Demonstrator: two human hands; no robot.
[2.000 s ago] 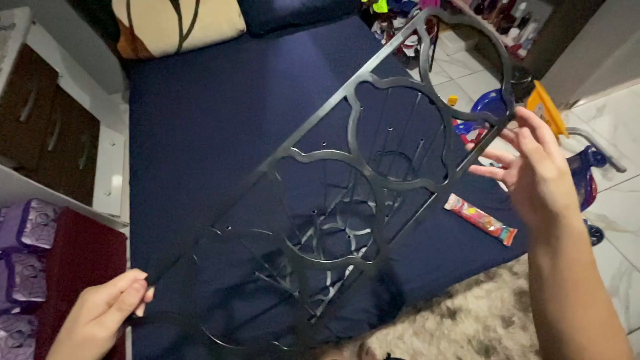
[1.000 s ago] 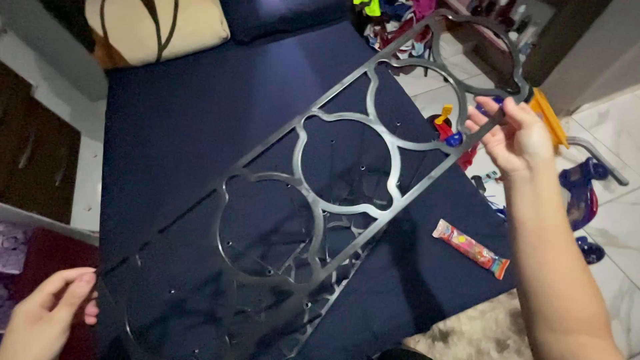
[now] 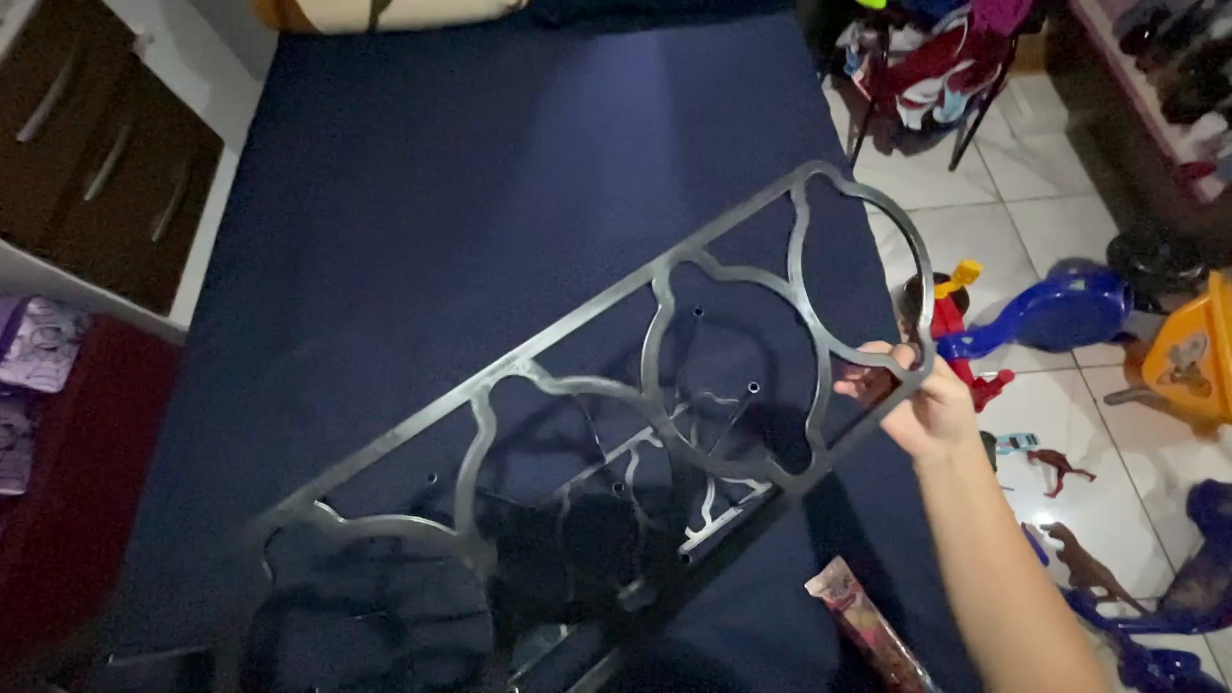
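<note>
A dark plastic rack panel with a row of scalloped ring openings (image 3: 577, 327) slants across the view above a navy bed sheet (image 3: 462, 192). My right hand (image 3: 929, 404) grips the panel's lower edge near its far right end, fingers curled around it. My left hand is out of view. Beneath the panel lie more dark frame parts (image 3: 712, 525) with thin rods, partly hidden and in shadow. A wrapped packet (image 3: 871, 626), pinkish red, lies on the sheet to the lower right.
Toys lie on the tiled floor at the right, among them a blue plastic piece (image 3: 1068, 308), an orange part (image 3: 1193, 356) and a toy dinosaur (image 3: 1088, 568). A drawer unit (image 3: 106, 135) stands at the left. Clothes (image 3: 948, 67) hang on a stand at the upper right.
My left hand, earlier at the panel's lower left end, has gone out of view. The panel has tilted to a flatter slant, still in my right hand. The view has shifted.
</note>
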